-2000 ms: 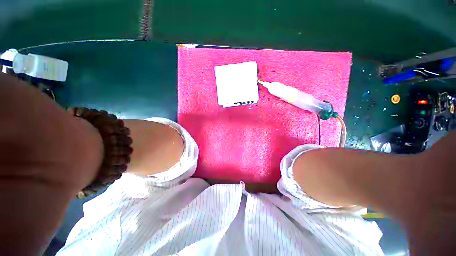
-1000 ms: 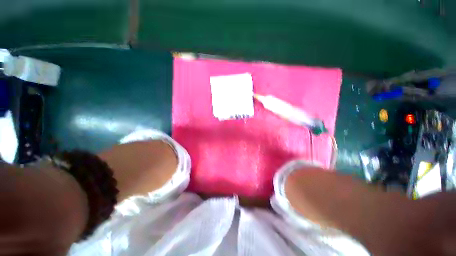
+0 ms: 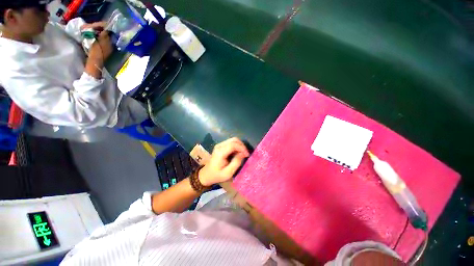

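Observation:
The dispensing syringe (image 3: 397, 191) lies on the pink foam mat (image 3: 291, 187), its yellowish needle beside the pad of white sheets (image 3: 343, 141). The pad has dark glue dabs along its near edge. My left hand (image 3: 224, 162), bracelet at the wrist, rests at the mat's left corner with fingers curled. A dark patch shows by its fingertips; whether it holds anything cannot be told. Only my right sleeve and a bit of forearm show at the bottom edge; my right hand is out of view.
A black parts tray (image 3: 174, 169) with a few teal housings is left of my left hand. A brown strip (image 3: 260, 218) runs along the mat's near edge. A white bottle (image 3: 185, 40) and black box (image 3: 161, 75) stand farther left. Another person in a white smock (image 3: 57, 83) sits at upper left.
The view has turned left, bringing the other person and parts tray in. My left hand has come into view at the mat's corner. The syringe and pad still lie on the mat.

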